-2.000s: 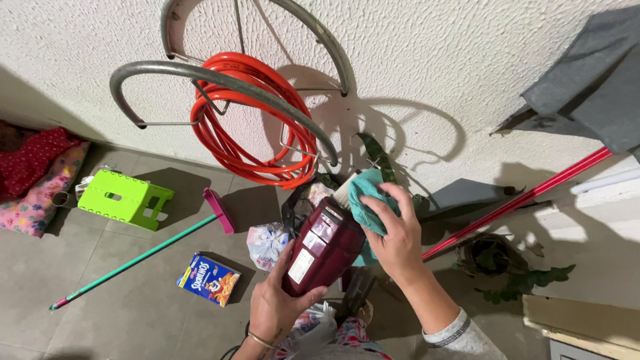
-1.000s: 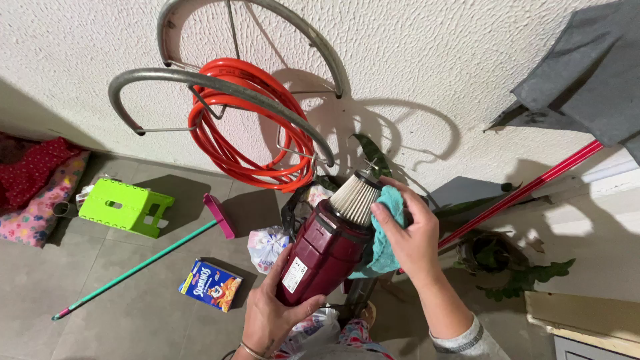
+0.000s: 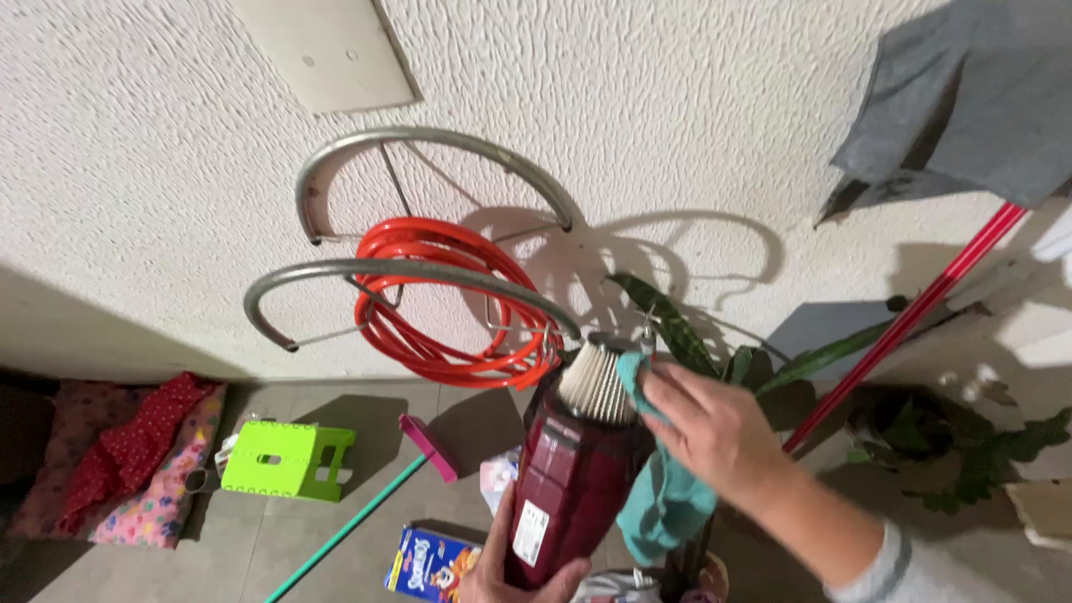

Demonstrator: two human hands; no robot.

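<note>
My left hand (image 3: 523, 565) grips the lower end of a dark maroon vacuum-cleaner body or dust container (image 3: 578, 481), which has a white label on its side. A pale pleated cone filter (image 3: 596, 383) stands out of its upper end. My right hand (image 3: 712, 423) holds a teal cloth (image 3: 666, 502) between its fingers and presses part of it against the filter's right side. The rest of the cloth hangs down beside the maroon body.
Behind, an orange hose (image 3: 419, 243) hangs coiled on a metal wall rack (image 3: 469, 138). Below left are a lime-green folding stool (image 3: 272, 461), a squeegee (image 3: 429, 448) with a green handle and a blue box (image 3: 431, 561). Potted plants (image 3: 678, 322) and a red pole (image 3: 909, 327) stand right.
The filter was mostly hidden by the cloth two seconds ago and now shows plainly. My right hand has shifted the cloth onto the filter's side. The view has tilted up.
</note>
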